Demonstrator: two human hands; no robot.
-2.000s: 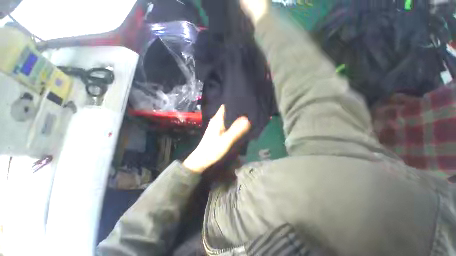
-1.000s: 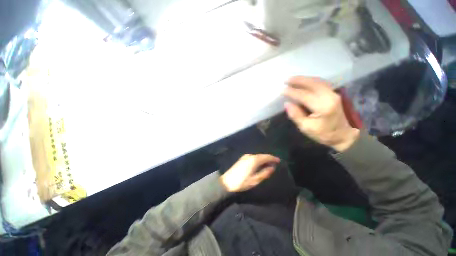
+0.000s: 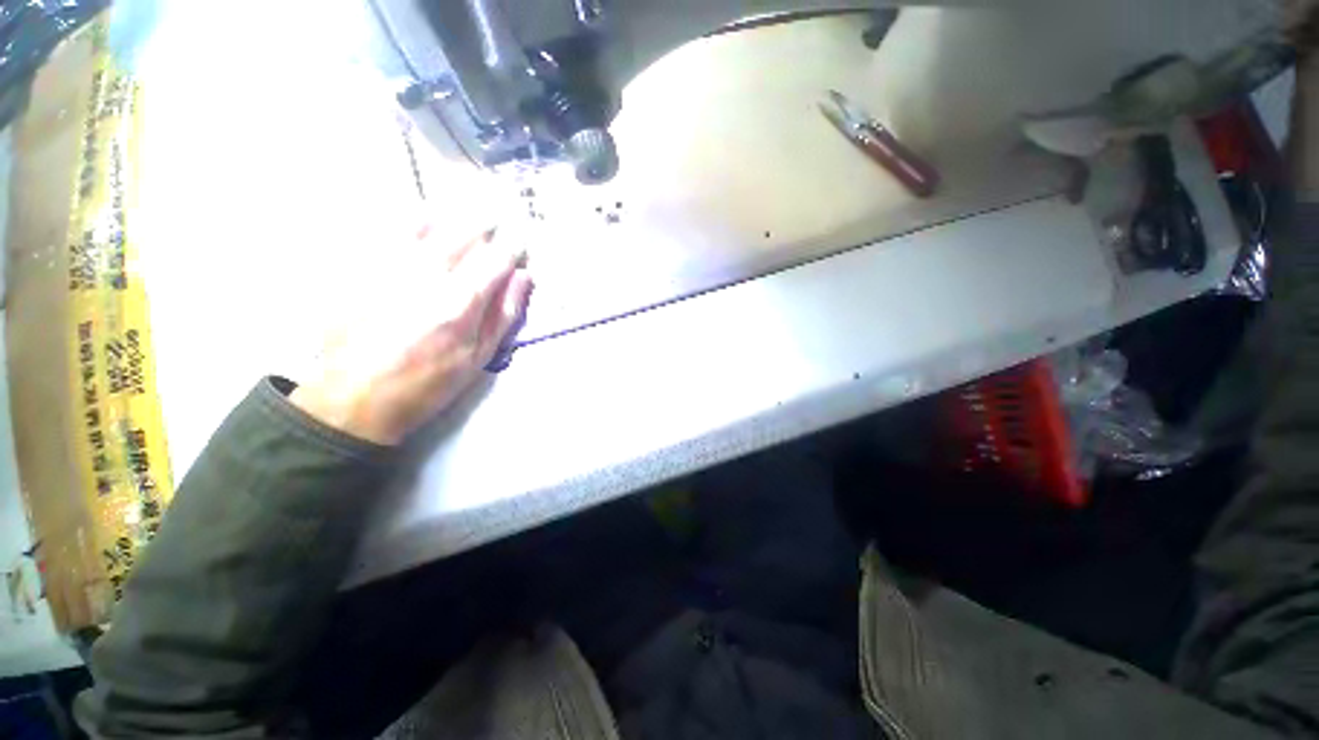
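My left hand (image 3: 427, 347) lies on the bright white machine bed (image 3: 694, 347), its fingertips just below and left of the needle area. A small dark bit shows at the hand's edge; whether the fingers hold anything is unclear. The sewing machine head (image 3: 499, 72) is above, with a ridged round knob (image 3: 592, 155). My right hand (image 3: 1306, 58) is barely in view, dim and cut off by the upper right edge; its fingers cannot be made out.
Red-handled snips (image 3: 900, 156) lie right of the needle. Black scissors handles (image 3: 1169, 217) lie at the table's right end. A red plastic basket (image 3: 1030, 434) and a clear plastic bag (image 3: 1121, 412) are below. Yellow tape (image 3: 109, 318) covers a brown carton at left.
The view has swung from the dark cloth and bag at the side to the machine. My left hand has moved up onto the bed; my right hand has moved to the far upper right.
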